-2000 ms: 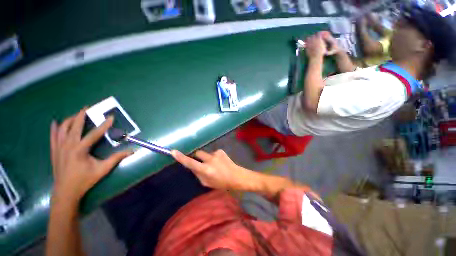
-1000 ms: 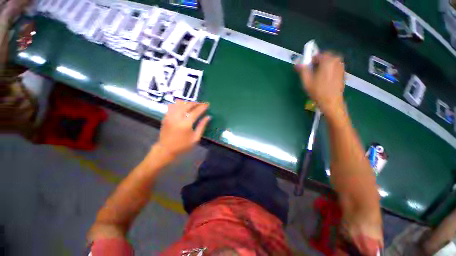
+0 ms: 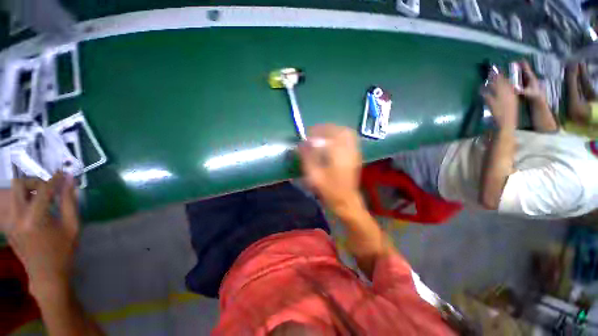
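My left hand point(image 3: 46, 226) is at the far left with its fingertips on the near edge of a pile of white front frames point(image 3: 93, 141). Whether the fingers grip a frame is hard to tell. My right hand point(image 3: 333, 161), blurred, is closed around the handle end of the mallet point(image 3: 294, 108) near the bench's front edge. The mallet's yellow-green and dark head points away from me over the green bench. An open unit point(image 3: 376, 113) with blue and red parts lies alone on the bench, to the right of the mallet.
A pale metal rail point(image 3: 262, 18) runs along the back of the bench, with units on the belt beyond at upper right. Another worker in a pale shirt point(image 3: 541, 174) sits at right, hands over the bench. A red stool point(image 3: 410, 197) stands below the front edge.
My right hand has left the white piece by the rail and come back to the mallet's handle. My left hand has reached the frame pile. The view has turned right.
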